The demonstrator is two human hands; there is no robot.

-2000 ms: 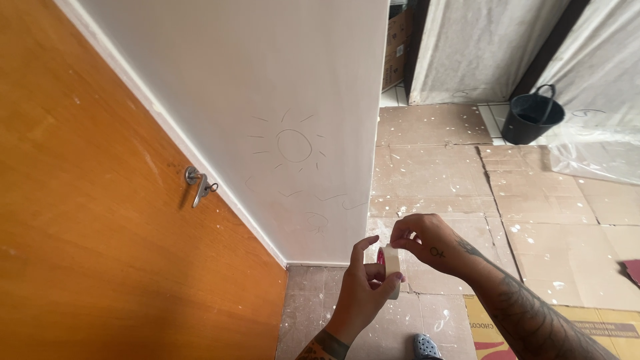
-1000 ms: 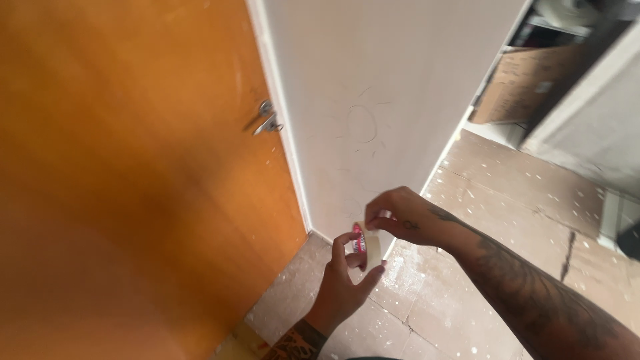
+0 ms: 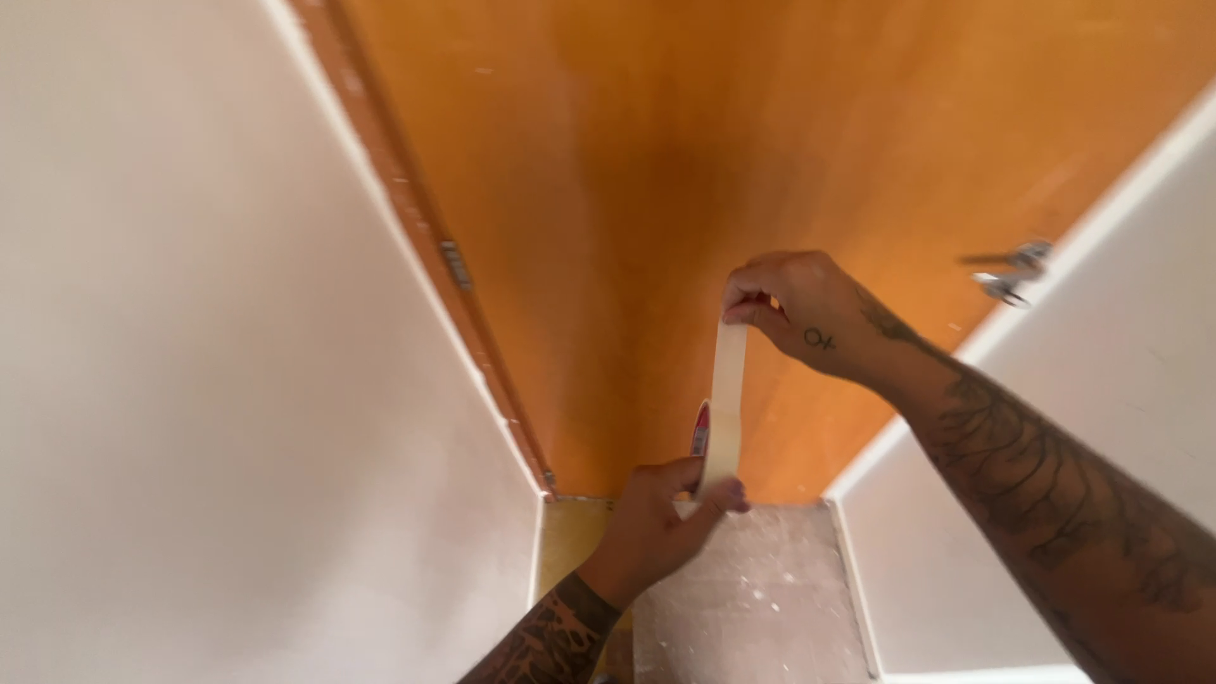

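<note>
A roll of masking tape (image 3: 720, 456) is gripped between the thumb and fingers of my left hand (image 3: 660, 522), low in the middle of the view. Above it, my right hand (image 3: 798, 309) pinches the free end of the tape. A short pale strip (image 3: 730, 366) runs upright and taut between the roll and my right fingertips. Both hands are in front of an orange-brown wooden door (image 3: 646, 237). Part of the roll's far side, with its printed pink core, is hidden by the strip and my fingers.
The door has a metal lever handle (image 3: 1012, 271) at right and a hinge (image 3: 456, 264) at left. Pale walls stand on the left (image 3: 190, 332) and right (image 3: 1092, 408). Paint-spotted covering (image 3: 750, 608) lies on the floor below.
My right hand has moved up away from the roll, and a strip of tape now stretches between my hands. The view has swung left to the door.
</note>
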